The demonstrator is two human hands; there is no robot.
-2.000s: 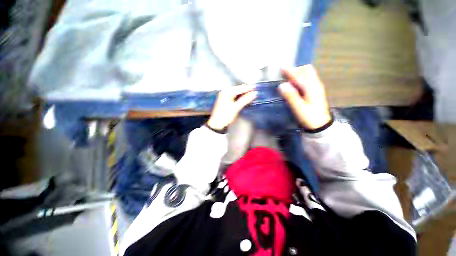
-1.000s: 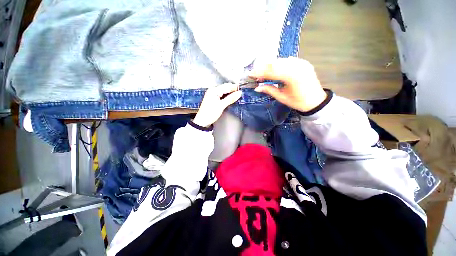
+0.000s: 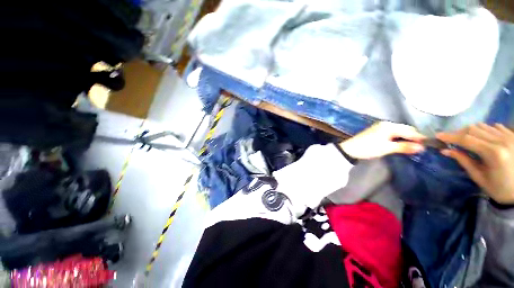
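The pale blue-grey inside-out denim jacket [image 3: 338, 53] lies across the table at the upper right. Its bright white rounded panel [image 3: 445, 62] faces up, and the darker blue hem band [image 3: 304, 104] runs along the table edge. My left hand [image 3: 383, 140] pinches the band below the panel. My right hand [image 3: 484, 154], near the right edge of the picture, is closed around a dark slim tool, likely thread snips [image 3: 442, 146], beside my left fingertips. The fingers hide most of the tool, and blur hides any thread.
Crumpled dark blue denim [image 3: 225, 160] lies below the brown table edge [image 3: 298, 118]. Yellow-black tape [image 3: 169, 219] crosses the floor. Dark clothing hangs at upper left, with a shoe [image 3: 115, 79] beneath. Dark items [image 3: 84, 194] and a pink-red thing [image 3: 62, 273] are at lower left.
The view has swung left, so the jacket and hands appear farther right and the left floor shows. My hands remain close together at the band. The white panel shows more fully.
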